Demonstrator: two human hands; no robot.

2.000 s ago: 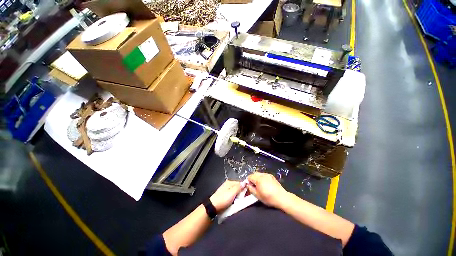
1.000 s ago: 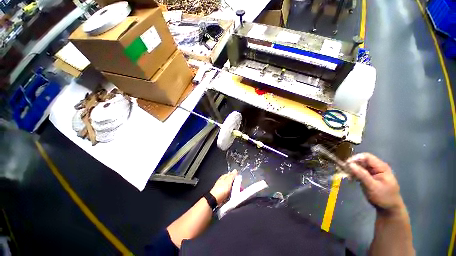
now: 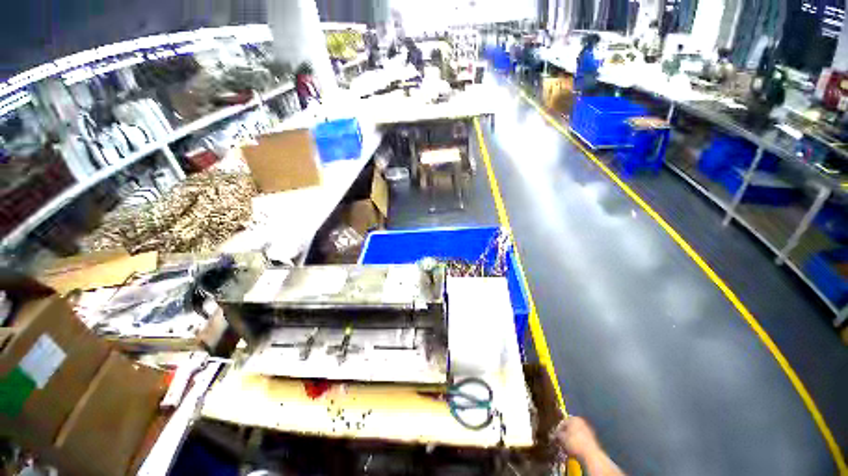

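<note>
My right hand (image 3: 578,444) is at the bottom edge, right of the machine's wooden shelf, partly cut off and blurred. Its fingers are near a dark, speckled strand-like mass at the shelf's right end; I cannot tell whether it holds anything. My left hand is out of the picture. The low grey strip machine (image 3: 344,288) stands in front of me. Scissors with teal-blue handles (image 3: 470,403) lie on the right of its wooden shelf (image 3: 372,420). A white plastic jug (image 3: 479,321) stands at the machine's right side.
A blue crate (image 3: 432,244) with cords stands behind the machine. Cardboard boxes (image 3: 70,395) are at left. A heap of speckled cord (image 3: 181,214) lies on the white table. A yellow floor line (image 3: 536,339) runs at right, with more blue crates (image 3: 609,121) beyond the aisle.
The view has swung up and to the right. My left hand, the white tape and the reel rod have left the picture. My right hand is now low beside the shelf.
</note>
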